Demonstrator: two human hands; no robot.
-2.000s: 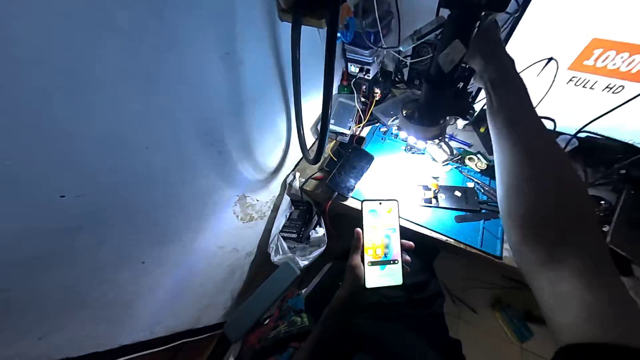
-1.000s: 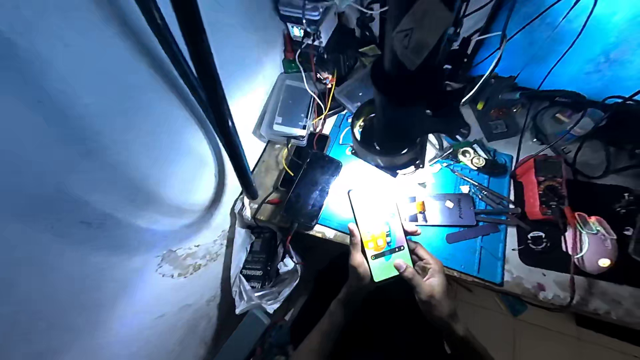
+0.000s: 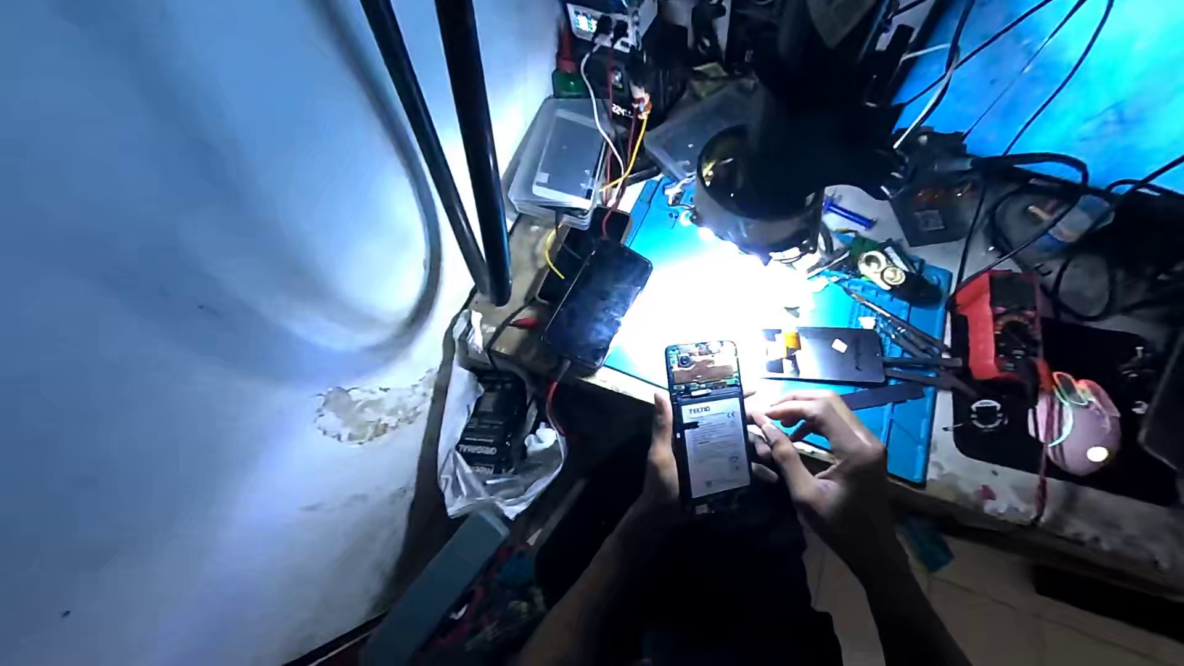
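An opened smartphone point(image 3: 712, 425) shows its inside, with the circuit board at the top and a white-labelled Tecno battery below. My left hand point(image 3: 661, 462) grips it by its left edge, fingers passing behind to the right side. At the phone's right edge is my right hand point(image 3: 823, 453), thumb and fingers bent close together; whether they pinch something small cannot be made out. A detached phone display panel point(image 3: 837, 356) lies on the blue work mat point(image 3: 911, 435), beyond my right hand. Left of the mat, a dark phone point(image 3: 599, 303) rests face up.
A ring-lit microscope head point(image 3: 763, 194) hangs over the mat. Tweezers point(image 3: 893, 324) lie at its right, near a red multimeter point(image 3: 999, 324) and a pink mouse point(image 3: 1078, 425). Plastic boxes point(image 3: 564, 157) stand at back left. A plastic bag point(image 3: 509, 481) hangs below the bench edge by the wall.
The held phone showed its lit screen before; now its opened back faces up. My right hand has come off the screen to the phone's right edge.
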